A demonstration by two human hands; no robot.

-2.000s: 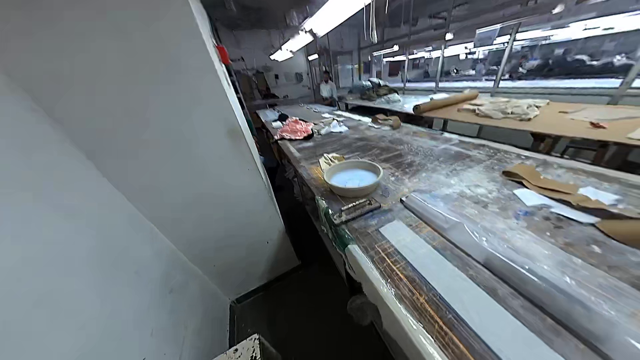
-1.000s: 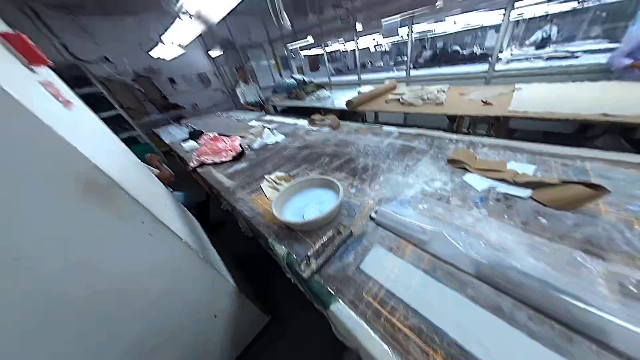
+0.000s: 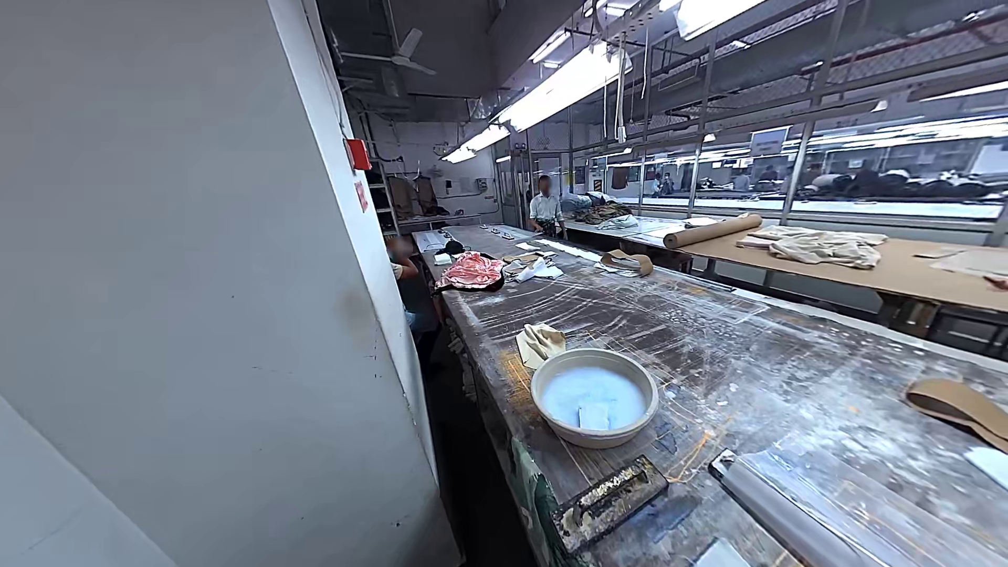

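Observation:
Neither my left hand nor my right hand shows in the head view, so what they hold cannot be seen. Nearest in view on the long worn table (image 3: 709, 346) is a round basin (image 3: 594, 398) of pale bluish liquid with a small light block in it. A cream cloth (image 3: 540, 344) lies against its far left side. Closer, at the table's left edge, lies a dark, crusted tool with a handle bar (image 3: 610, 502). To its right runs a roll wrapped in clear plastic (image 3: 787, 504).
A white wall (image 3: 236, 283) stands at the left, beside a narrow dark aisle (image 3: 465, 472). Farther along lie a pink cloth bundle (image 3: 470, 272) and brown paper strips (image 3: 628, 262). One person (image 3: 545, 206) stands at the far end; another (image 3: 405, 268) is partly hidden behind the wall.
The view has swung about and come nearer the basin. The basin, cloth and dark tool keep their places on the table.

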